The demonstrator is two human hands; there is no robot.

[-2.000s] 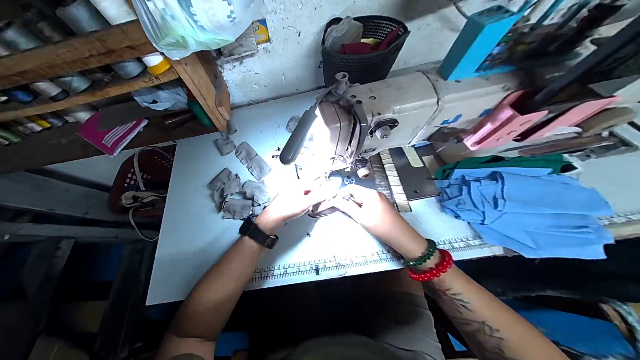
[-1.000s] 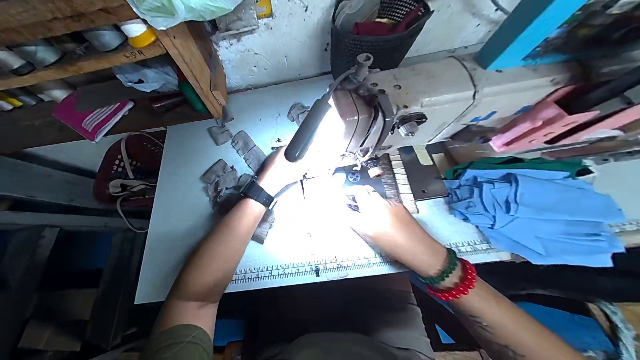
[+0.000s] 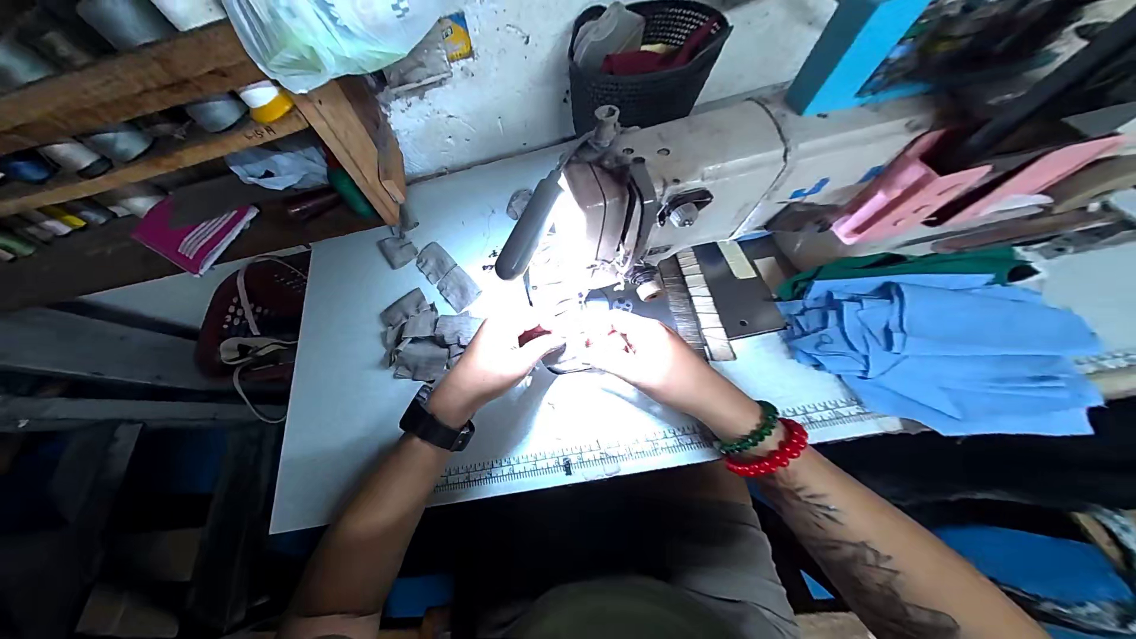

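Observation:
Both hands meet in front of the needle area of a sewing machine [image 3: 719,177], under a glaring lamp [image 3: 530,226]. My left hand [image 3: 497,359], a black watch on its wrist, curls its fingers at a small dark piece, apparently fabric, by the front of the machine bed. My right hand [image 3: 643,355] is close on the right, fingertips bent toward the same spot; glare hides what they touch. Small grey fabric pieces [image 3: 422,333] lie in a loose pile left of my left hand, with more grey pieces [image 3: 448,277] behind it.
Blue folded cloth [image 3: 941,346] lies at the right, over green fabric [image 3: 914,264]. A measuring tape [image 3: 568,463] runs along the front edge of the table [image 3: 342,426]. Thread spools fill a wooden shelf [image 3: 177,151] at the left. A dark basket [image 3: 648,98] stands behind the machine.
My left hand, which was farther back beside the lamp a second ago, has come forward toward my right hand at the front of the machine bed.

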